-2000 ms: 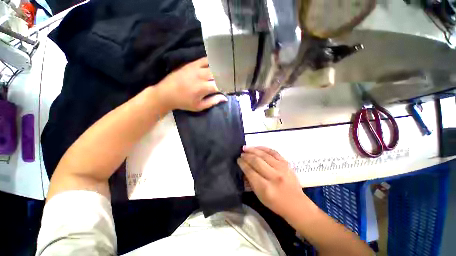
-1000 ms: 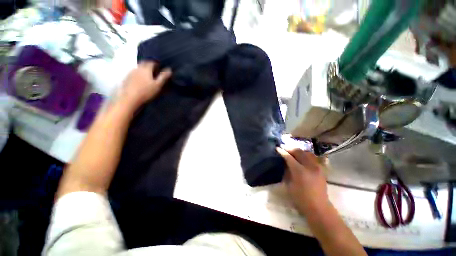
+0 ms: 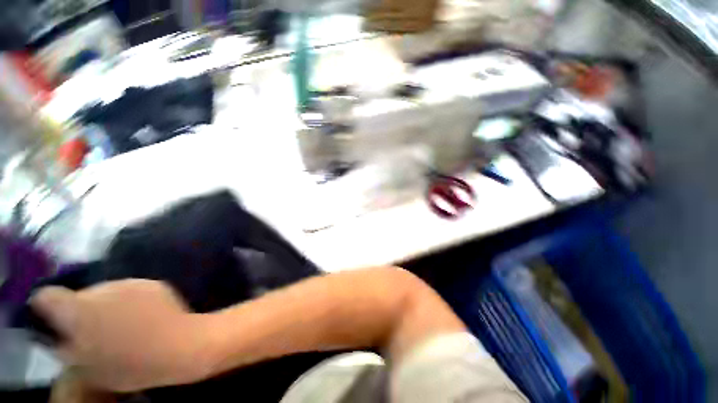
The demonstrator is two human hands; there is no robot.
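The view is blurred. The black garment (image 3: 181, 244) lies bunched on the left front of the white table, away from the sewing machine (image 3: 425, 118). My right arm reaches across to the left, and my right hand (image 3: 118, 330) is at the lower left with its fingers closed on dark cloth at the garment's edge. A small skin-toned patch below it at the bottom edge may be my left hand (image 3: 75, 387); it is mostly hidden and its grip cannot be told.
Red-handled scissors (image 3: 450, 197) and a small blue tool (image 3: 496, 175) lie right of the machine. A blue crate (image 3: 642, 295) holding card and paper stands at the lower right. Mixed clutter (image 3: 594, 134) sits at the table's right end. A purple machine part (image 3: 24, 264) is at the left edge.
The view has swung right. The black garment has left the machine's needle area and moved to the left. My right hand has crossed from the machine to the far left.
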